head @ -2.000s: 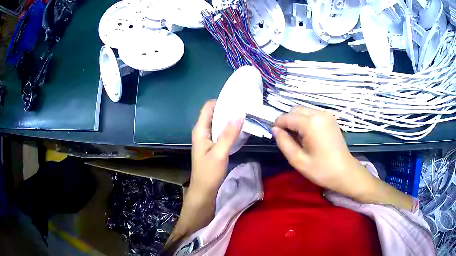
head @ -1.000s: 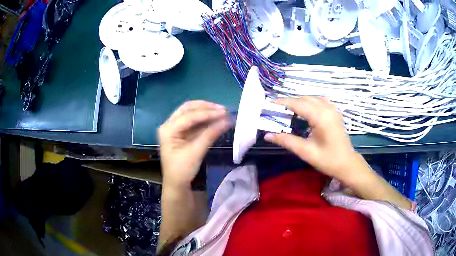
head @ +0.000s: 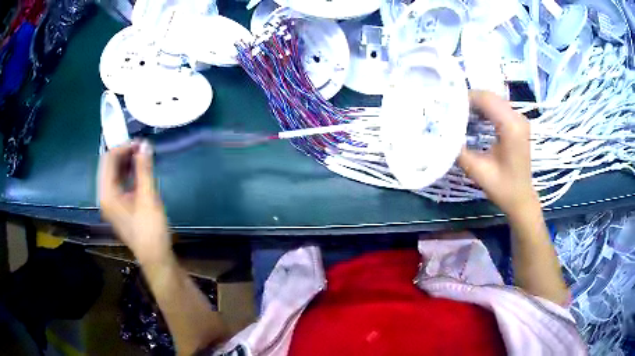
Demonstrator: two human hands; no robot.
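My right hand [head: 505,153] holds a round white base [head: 423,125] from its right side, its disc facing left and towards me. A white cable [head: 324,130] comes out at the disc's left side and runs left, ending in thin coloured leads [head: 237,138] that are blurred. My left hand [head: 132,188] grips the far end of these leads with its fingertips, low at the left of the bench. The leads are stretched between the hands above the mat. The back of the base is hidden from view.
A bundle of white cables [head: 369,172] with red and blue leads [head: 282,97] lies behind and under the held base. White bases [head: 169,97] are heaped at the back left, more at the back right. Dark bagged parts lie in a carton below the bench.
My left hand has moved far left, now drawing the leads and cable out from the disc. My right hand has moved right and up with the base, whose face has turned into view.
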